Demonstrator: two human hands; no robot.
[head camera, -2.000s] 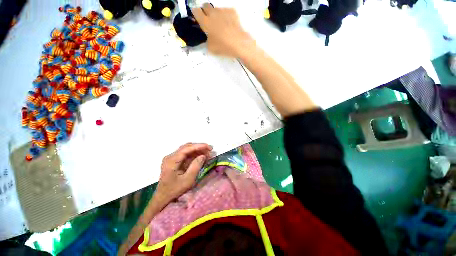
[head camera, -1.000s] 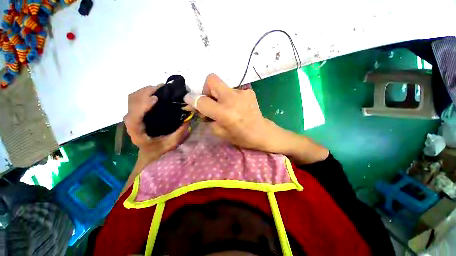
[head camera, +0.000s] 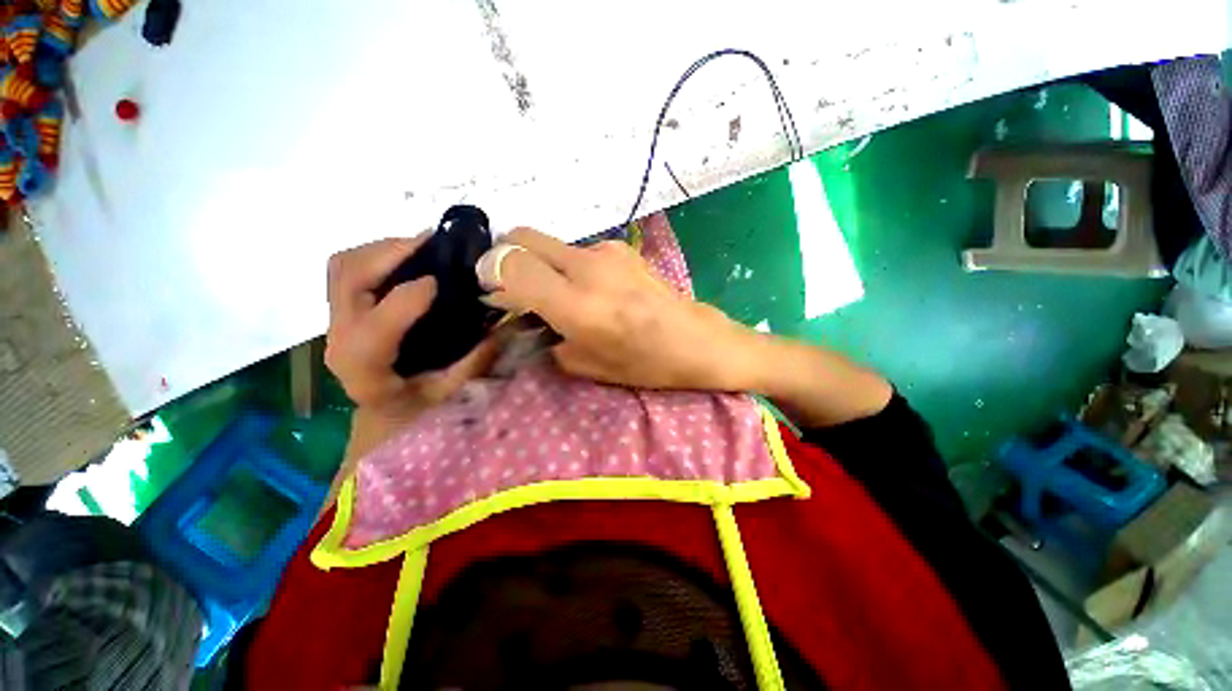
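Note:
A black penguin toy body is held above the apron, near the table edge. My left hand grips it from the left, with fingers across its side. My right hand is at the toy's right side, fingertips together against it; a pale band shows on one finger. A small black loop stands at the toy's top. A long dark thread runs from behind my right hand in an arc over the table edge. No needle can be made out.
A pile of striped hats lies on the white table at upper left, with a red pompom and a small dark piece beside it. Stools stand on the floor: beige, blue, blue. A person's checked clothing shows lower left.
My right hand has come back from the penguins at the table's far side. Both hands now hold a black toy over the apron. Since one second ago, the toy and hands have shifted only slightly.

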